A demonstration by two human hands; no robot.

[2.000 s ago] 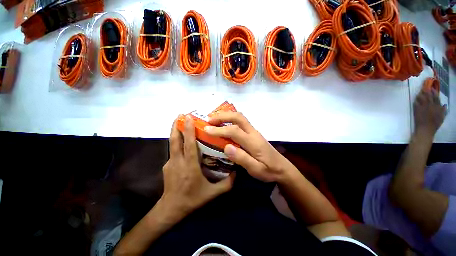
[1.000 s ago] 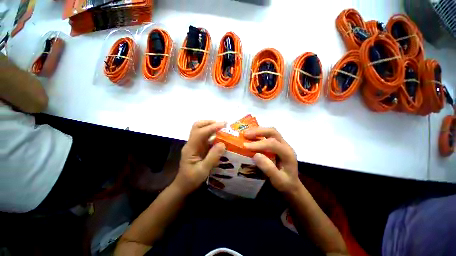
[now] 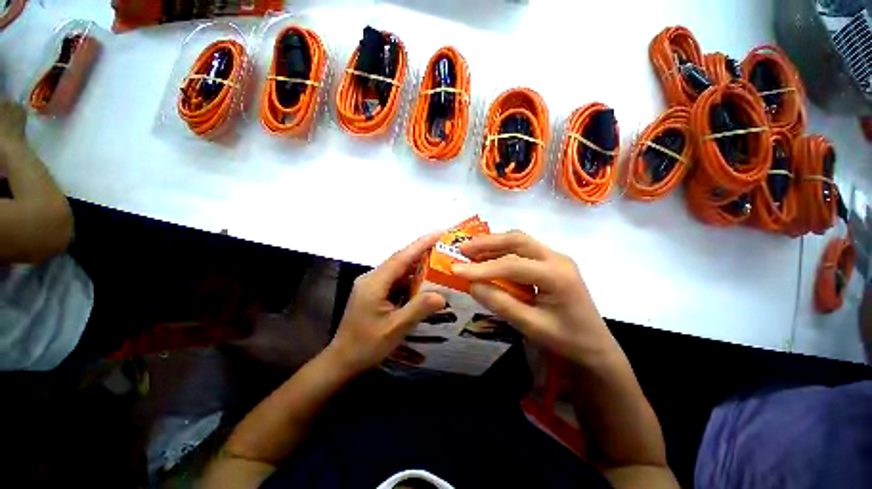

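Note:
A retail box (image 3: 454,336), white with black product pictures and an orange end, is held over my lap at the table's front edge. My left hand (image 3: 378,310) grips its left side, with the thumb on the front near the orange end. My right hand (image 3: 540,291) lies over the right of the orange end, fingers on the flap. Small orange cards (image 3: 470,232) stick up behind the box at the table edge. The box's inside is hidden.
Orange cable bundles (image 3: 514,139) lie in a row across the white table (image 3: 287,196), several in clear trays. More are piled at right (image 3: 731,134). Orange cartons lie at far left back. A person's arm (image 3: 33,205) is at left, a purple sleeve (image 3: 794,439) at right.
The box has turned from its side to show its pictured front, and its orange end has tilted a little. My right fingers have shifted on the orange end. The camera view has swung.

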